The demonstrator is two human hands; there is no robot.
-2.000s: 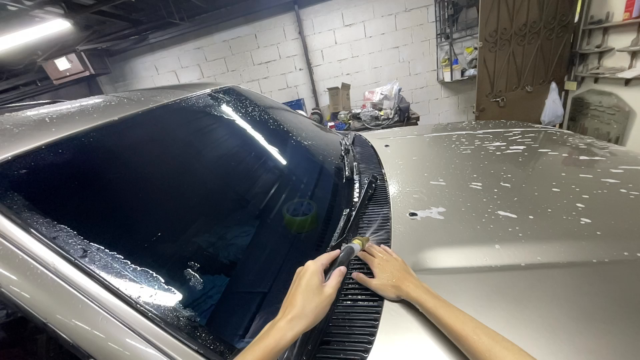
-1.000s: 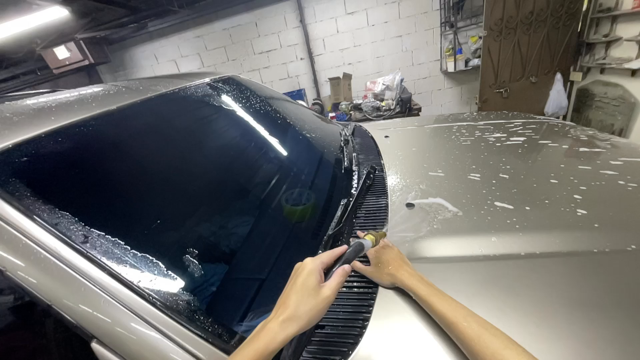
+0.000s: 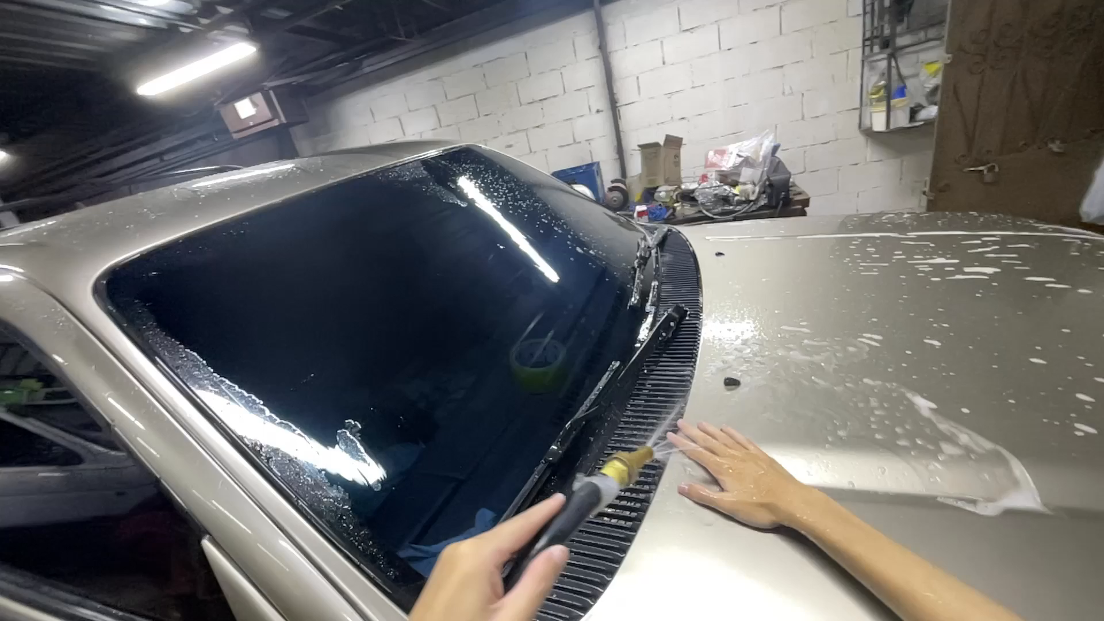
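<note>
My left hand [image 3: 500, 556] grips a black hose fitted with a brass spray nozzle [image 3: 627, 466], low over the black slatted cowl grille [image 3: 595, 552]. Thin jets of water leave the nozzle toward the grille's edge and the hood. My right hand [image 3: 742, 479] lies palm down, fingers spread, on the wet beige hood [image 3: 862, 535] just right of the nozzle. Foam and water spread over the hood beyond the fingers. Left of the grille is the dark wet windshield [image 3: 345, 328], with a black wiper arm [image 3: 638, 358] along its base.
A small black washer jet [image 3: 731, 383] stands up from the hood. Past the car, a cluttered workbench [image 3: 793, 203] bears a cardboard box [image 3: 661, 162] and plastic bags, against a white block wall [image 3: 673, 78]. A brown metal door [image 3: 1018, 103] is at the right.
My right hand has moved from the grille's edge onto the hood, fingers now spread and apart from the nozzle. Foam on the hood has been pushed farther right.
</note>
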